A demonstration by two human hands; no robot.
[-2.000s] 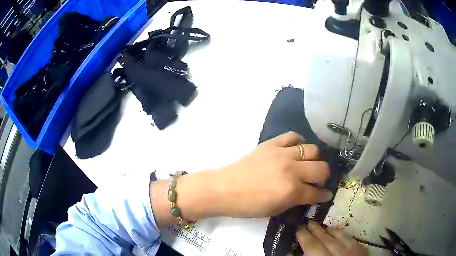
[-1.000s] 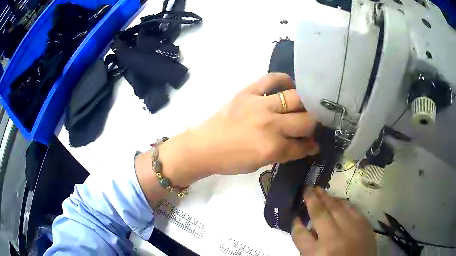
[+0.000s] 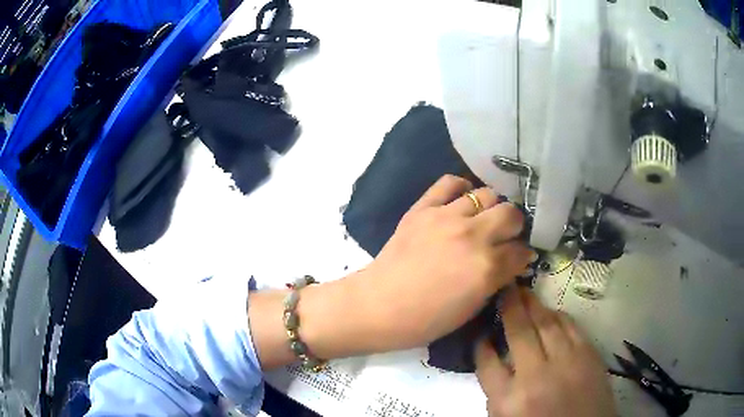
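Observation:
A black fabric panel (image 3: 408, 175) with a rounded end lies on the white table, its right side running under the head of the industrial sewing machine (image 3: 489, 89). My left hand (image 3: 457, 265), with a ring and a bead bracelet, presses on the fabric just left of the needle area, fingers bent. My right hand (image 3: 542, 354) is below it, fingertips on the fabric close to the presser foot (image 3: 542, 262). More black fabric shows under and between my hands. The needle and the exact seam are hidden by my fingers and the machine head.
A blue bin (image 3: 102, 155) full of black pieces stands at the left. Stacked black panels (image 3: 147, 191) lie beside it. A heap of zippered strips (image 3: 245, 122) lies on the table. Thread snips (image 3: 653, 379) lie at lower right. Cream knobs (image 3: 654, 159) sit on the machine.
The fabric's far end has swung out to the left, and its zippered edge near me is no longer visible. My left hand moved down and right, nearer the needle; my right hand stayed close to it.

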